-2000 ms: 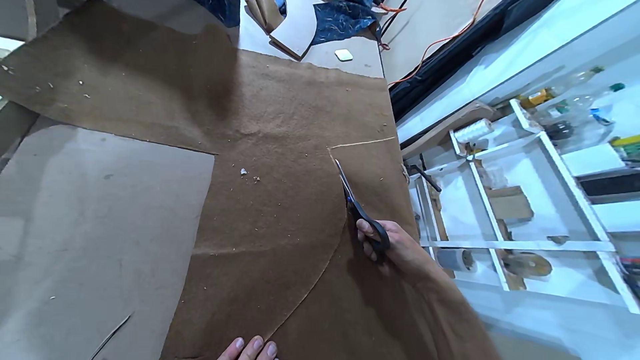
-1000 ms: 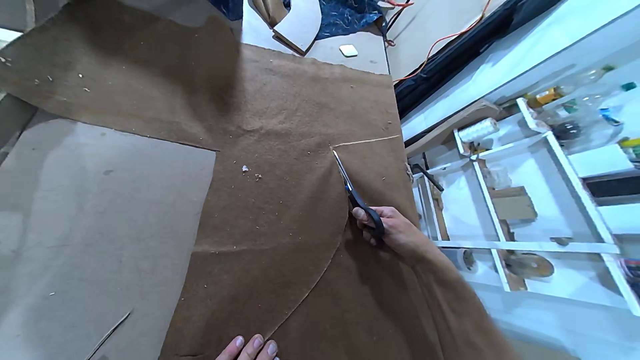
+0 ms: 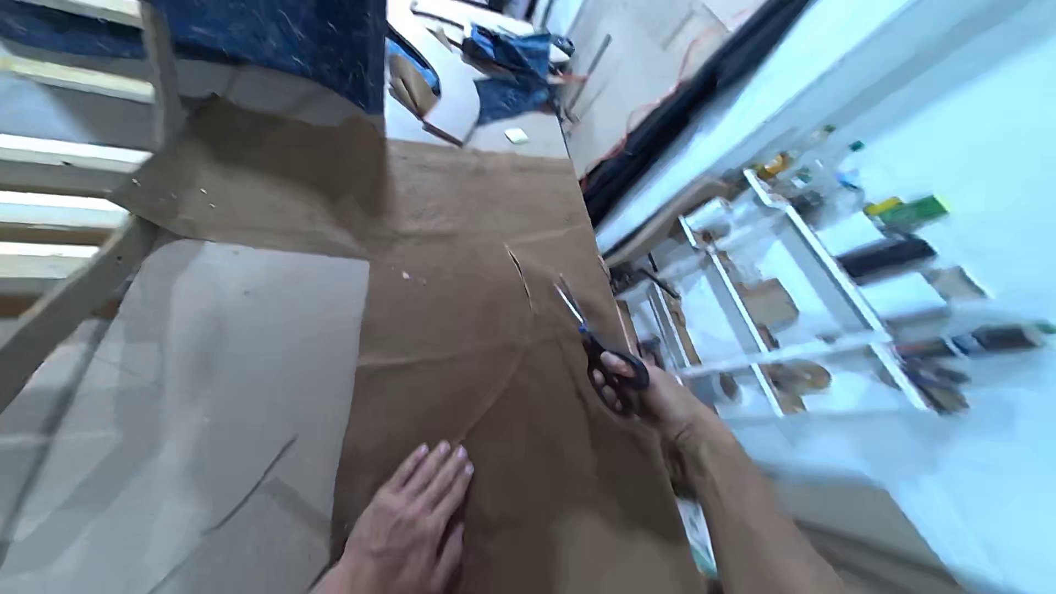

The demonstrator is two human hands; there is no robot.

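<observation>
My right hand [image 3: 652, 392] grips a pair of scissors [image 3: 587, 334] with black handles, thumb and fingers in the loops, the blades slightly apart and pointing up and away. The scissors are over the right part of a large brown sheet of cloth-like material [image 3: 445, 322]. In this sheet a short slit [image 3: 520, 276] shows left of the blades, and a pale curved line runs from near it down toward my left hand [image 3: 417, 511]. That hand rests palm down on the sheet, fingers stretched out, holding nothing.
Grey board [image 3: 264, 330] lies left of the brown sheet. Wooden slats [image 3: 74, 153] and dark blue material [image 3: 272, 41] are at the upper left. A small pale piece [image 3: 516, 135] lies at the far end. To the right, a white shelf frame [image 3: 833, 264] carries bottles and other items.
My right hand has drawn the scissors out of the cut, to its right. The slit now shows by itself. My left hand stays on the sheet. The view has shifted, showing more at left.
</observation>
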